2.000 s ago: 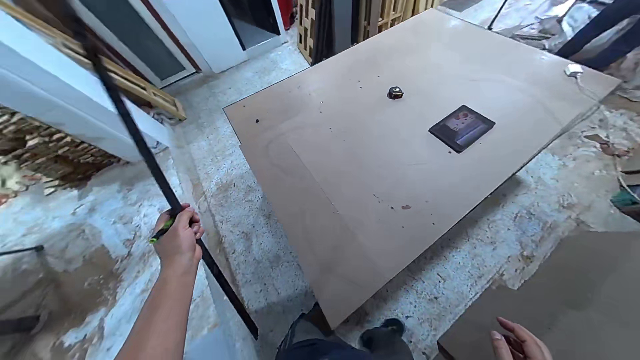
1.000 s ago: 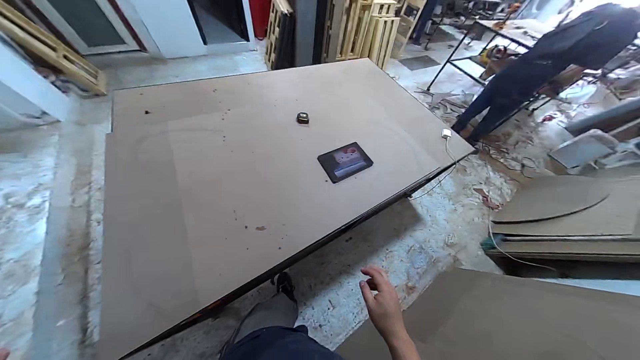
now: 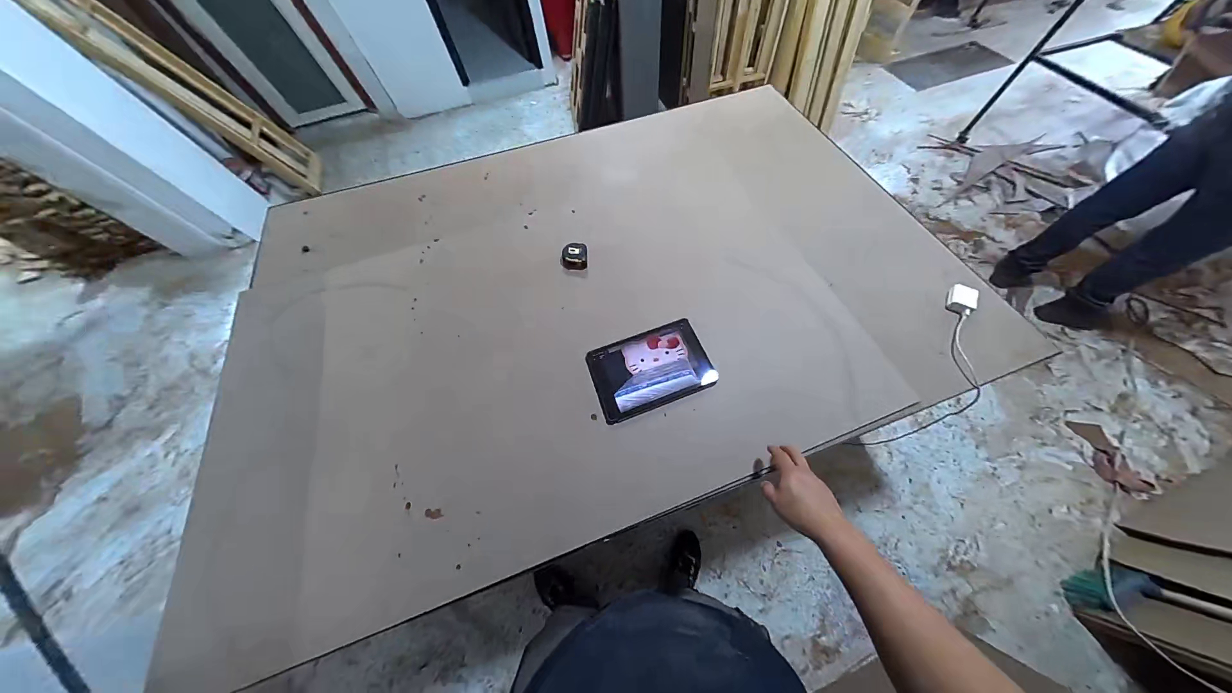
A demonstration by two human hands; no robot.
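Observation:
Large flat boards (image 3: 481, 385) lie one over another before me at about table height. My right hand (image 3: 801, 491) is at their near edge, right of my feet, with its fingertips over the rim; whether it grips the edge I cannot tell. A tablet (image 3: 652, 370) with a lit screen lies face up, up and left of that hand. Beyond it sits a compact tape measure (image 3: 575, 256). Near the right corner rests a white power adapter (image 3: 962, 298), whose cable hangs over the edge. My left hand is out of view.
A person in dark trousers (image 3: 1136, 212) stands at the right, near a metal frame (image 3: 1088, 87). Wooden frames (image 3: 741, 48) lean behind the boards. More boards (image 3: 1179, 577) and a green-bristled brush (image 3: 1097, 589) are at lower right. Scraps litter the floor. A dark bar (image 3: 37, 616) shows at lower left.
My right hand has come to the near edge of the boards; it was raised clear of them a second ago. My left hand, holding a long dark bar two seconds ago, has left the view.

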